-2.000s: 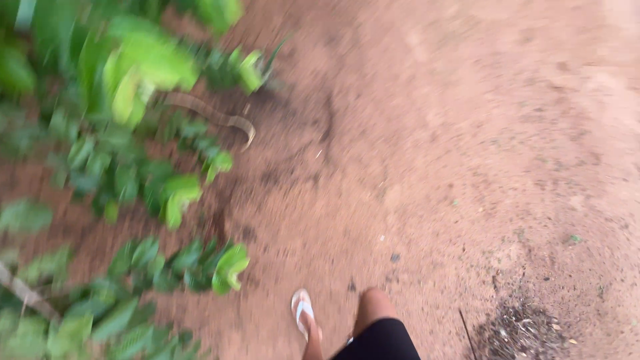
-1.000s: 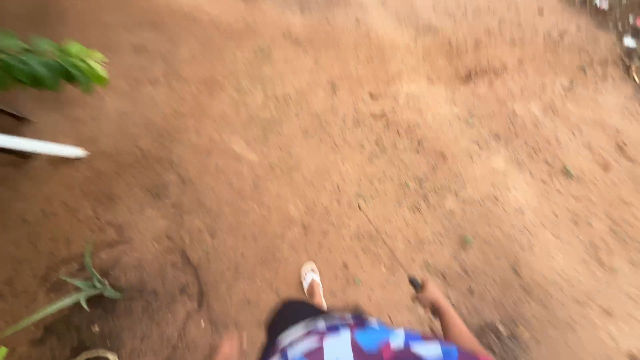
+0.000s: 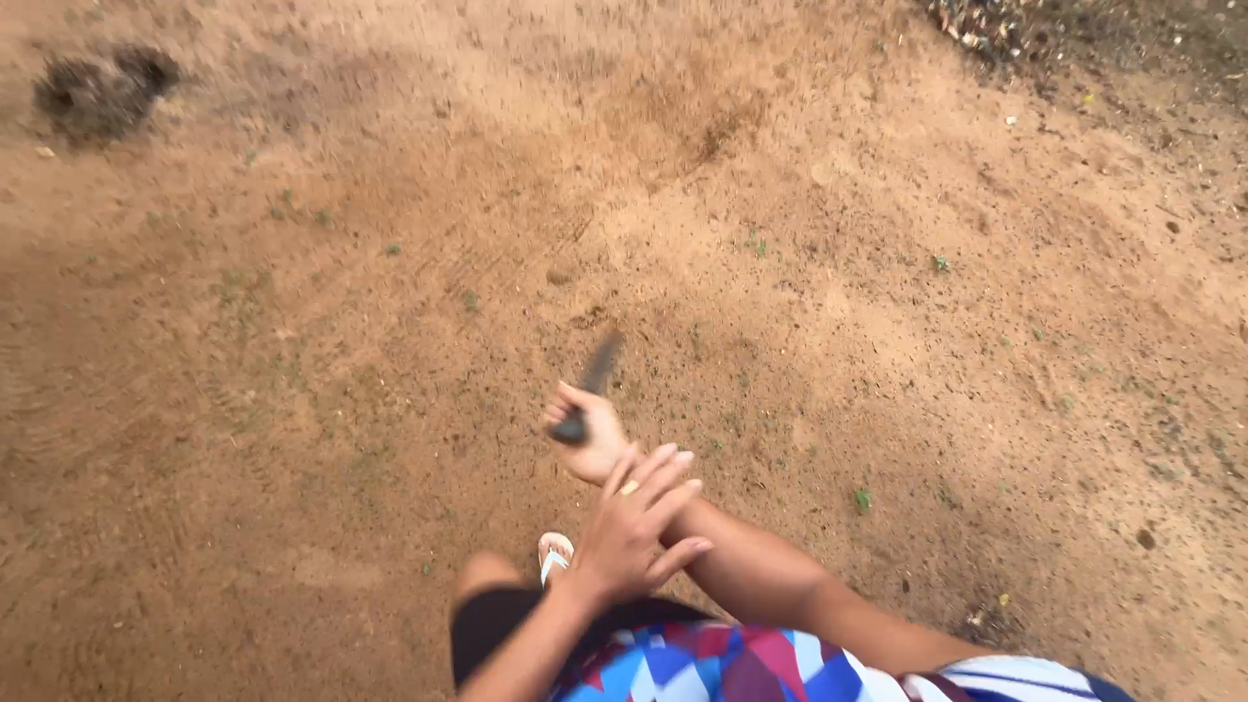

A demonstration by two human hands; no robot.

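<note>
My right hand (image 3: pixel 590 434) is closed around the dark handle of a knife (image 3: pixel 597 369), whose blurred dark blade points up and slightly right, away from my body. Across my right wrist lies my left hand (image 3: pixel 639 526), palm down, fingers spread, a ring on one finger; nothing is held in it. Both hands are in front of my patterned shirt (image 3: pixel 741 668) and dark shorts (image 3: pixel 487 629).
Reddish sandy ground (image 3: pixel 341 409) with small green sprouts lies all around. A foot in a white flip-flop (image 3: pixel 555 561) shows below. A dark clump (image 3: pixel 102 93) sits at the upper left, and scattered debris (image 3: pixel 985 34) at the upper right.
My left hand has come up onto my right wrist. My right hand, out to the right one second ago, is now in front of me with the knife. The view has moved away from the plants.
</note>
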